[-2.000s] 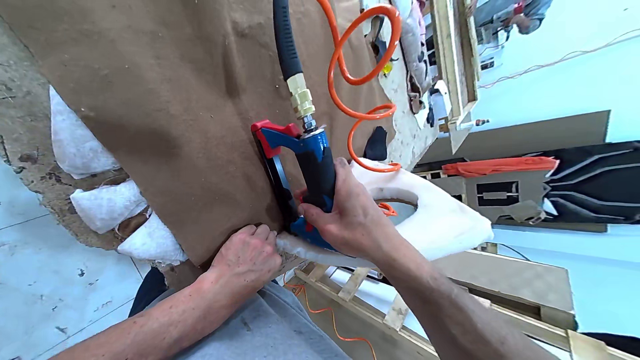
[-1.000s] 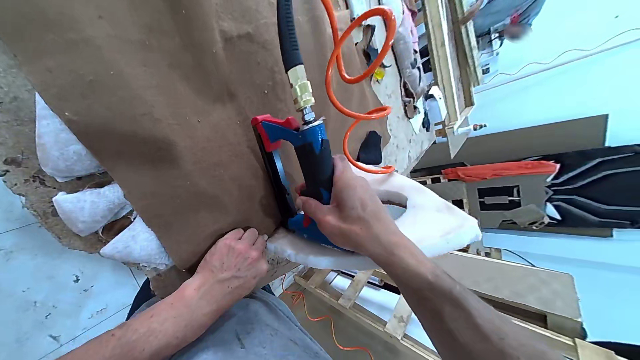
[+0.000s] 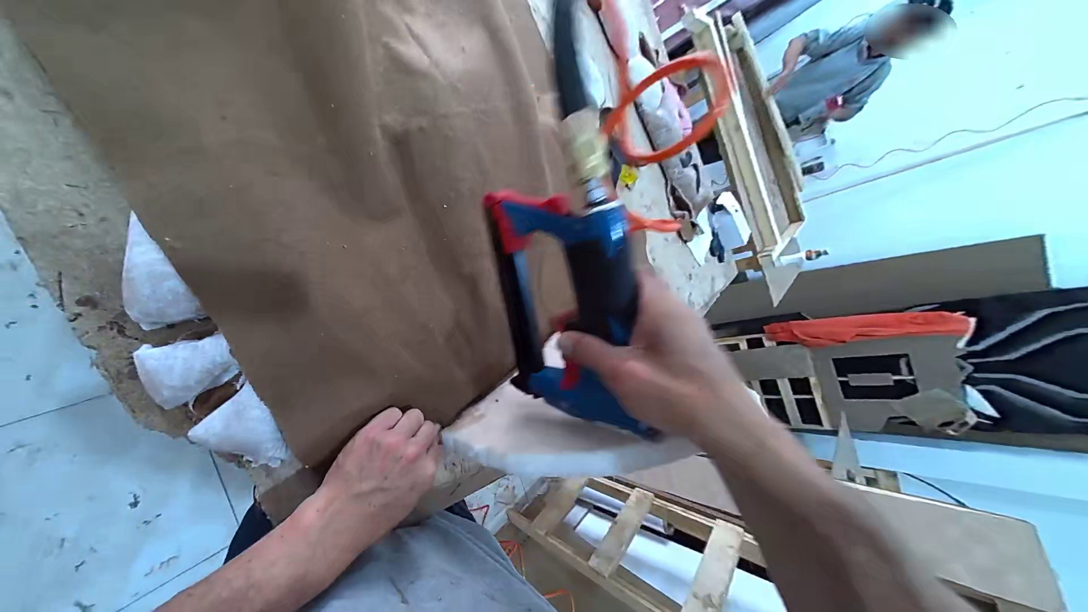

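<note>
My right hand (image 3: pixel 671 365) grips a blue and black pneumatic staple gun (image 3: pixel 595 263) with red parts, joined at its top to a black hose. The tool hangs over the white padded piece (image 3: pixel 544 433), beside the edge of a brown fabric sheet (image 3: pixel 340 212). Motion blurs this hand and the tool. My left hand (image 3: pixel 387 459) presses with curled fingers on the fabric's lower edge, close to the left tip of the padded piece; its fingertips pinch the cloth there.
An orange coiled air hose (image 3: pixel 671 106) rises behind the tool. White padded pieces (image 3: pixel 208 365) lie under the fabric's left edge on the worn table (image 3: pixel 51 170). Wooden frames (image 3: pixel 629 527) stand below right. A person (image 3: pixel 837 81) is at the upper right, beside another wooden frame (image 3: pixel 748 136).
The staple gun in my right hand has lifted off the seam between fabric and padded piece and moved right. My left hand stays at the fabric's edge. The person at the upper right shows more fully.
</note>
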